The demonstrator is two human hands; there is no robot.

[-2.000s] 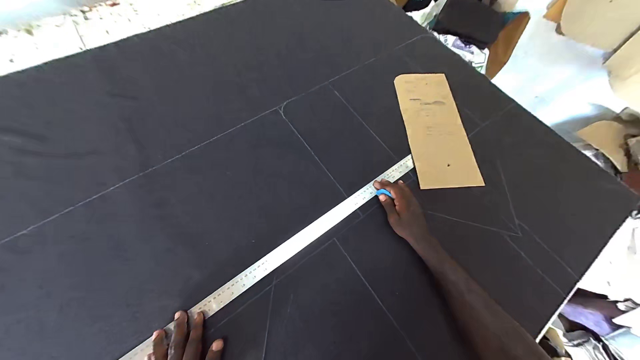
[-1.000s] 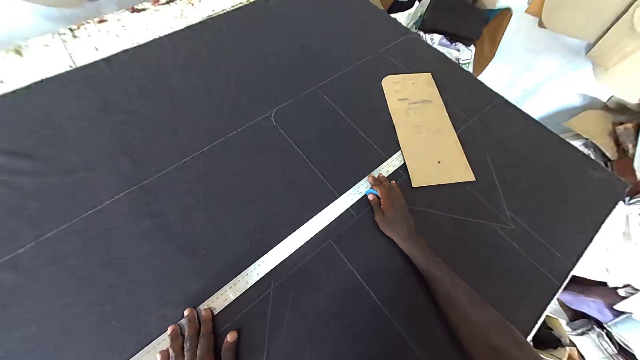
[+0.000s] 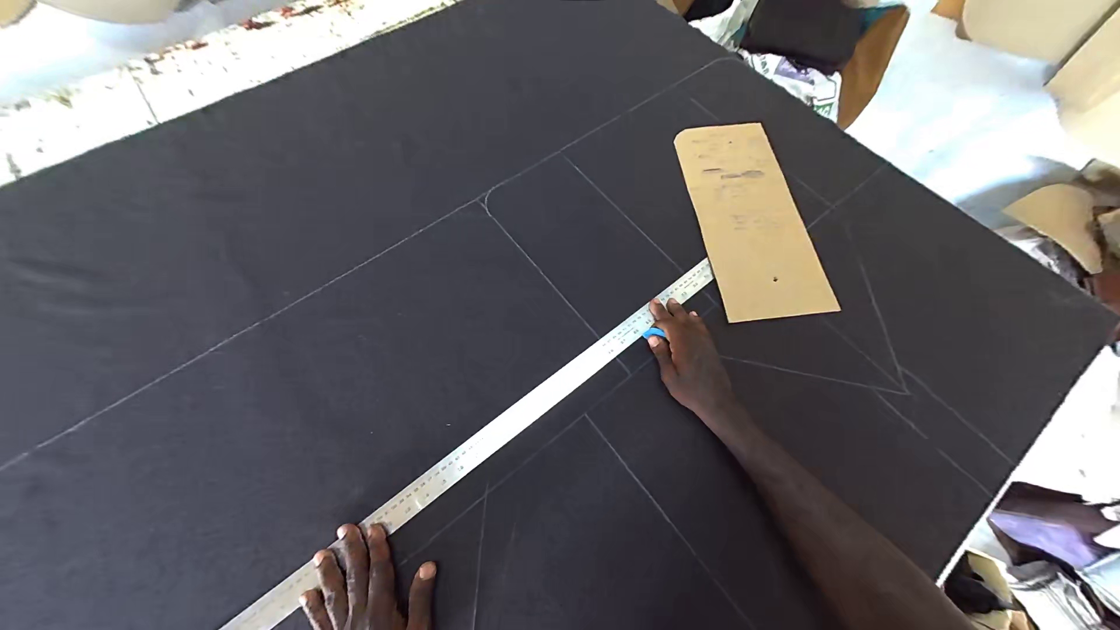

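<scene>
A long metal ruler [image 3: 534,402] lies diagonally across dark cloth [image 3: 262,420] marked with thin pale lines. My left hand [image 3: 363,582] rests flat on the ruler's lower part, fingers spread over it and thumb on the cloth beside its lower edge. Near the ruler's upper end, my right hand [image 3: 691,359] holds a small blue piece [image 3: 654,332], perhaps tailor's chalk, at the ruler's lower edge, with fingertips touching the metal. A brown card pattern piece [image 3: 761,227] bearing writing and a small hole lies on the cloth, at the ruler's far end.
Folded dark items and a printed plastic bag [image 3: 801,83] lie beyond the cloth's upper right edge. Brown card pieces [image 3: 1059,219] are at the right. Mixed fabrics [image 3: 1046,534] are heaped at the lower right, past the cloth's edge [image 3: 1019,472].
</scene>
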